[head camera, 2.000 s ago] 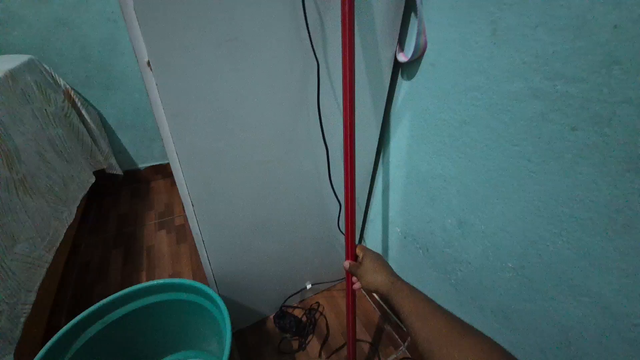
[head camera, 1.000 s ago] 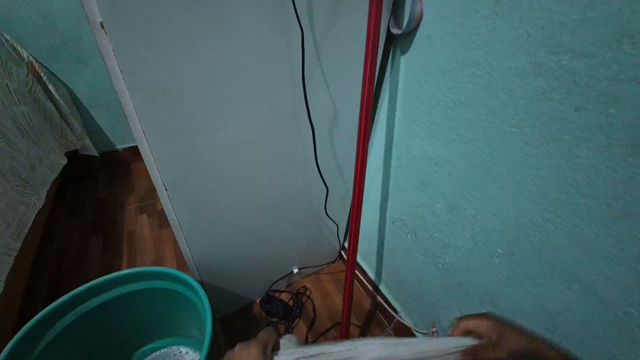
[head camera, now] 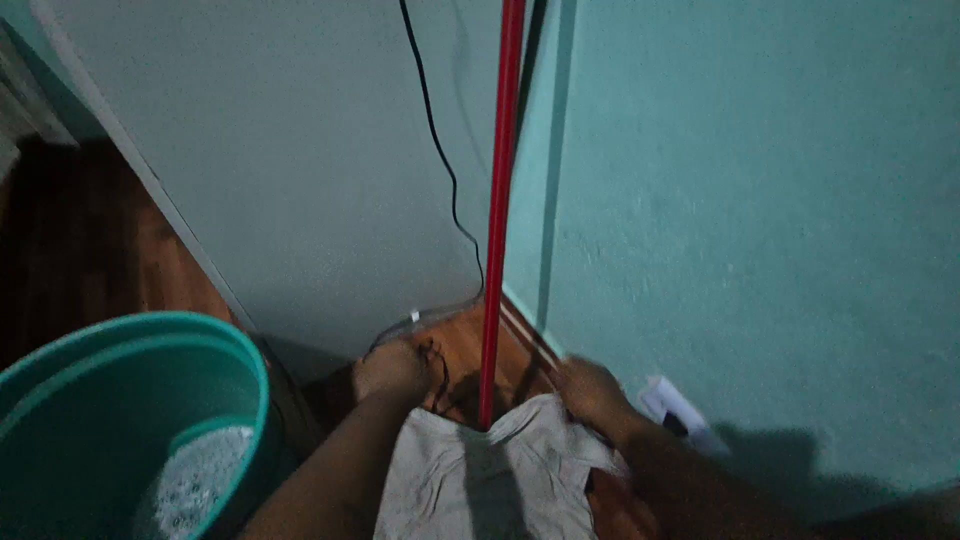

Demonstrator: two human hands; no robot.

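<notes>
A red pole (head camera: 501, 195) stands nearly upright in the corner, its lower end hidden behind a whitish cloth (head camera: 491, 472). The cloth lies spread between my forearms at the bottom. Left of the pole, my left hand (head camera: 394, 369) is low by the dark cable on the floor; its fingers are hidden, so its hold cannot be told. On the pole's right, my right hand (head camera: 589, 386) is beside the cloth's upper right edge, near the wall's foot; its grip is blurred. A green bucket (head camera: 259, 390) with foamy liquid (head camera: 199, 480) in it stands at lower left.
A grey panel (head camera: 300, 150) rises behind the pole, with a black cable (head camera: 431, 120) hanging down it. The turquoise wall (head camera: 750, 187) borders the right side. A white object (head camera: 679, 416) is at the wall's foot. Brown wood-look floor (head camera: 97, 247) shows at left.
My right hand held the red pole two seconds ago and is now off it. Both hands have moved further forward than a second ago, and more of the whitish cloth shows.
</notes>
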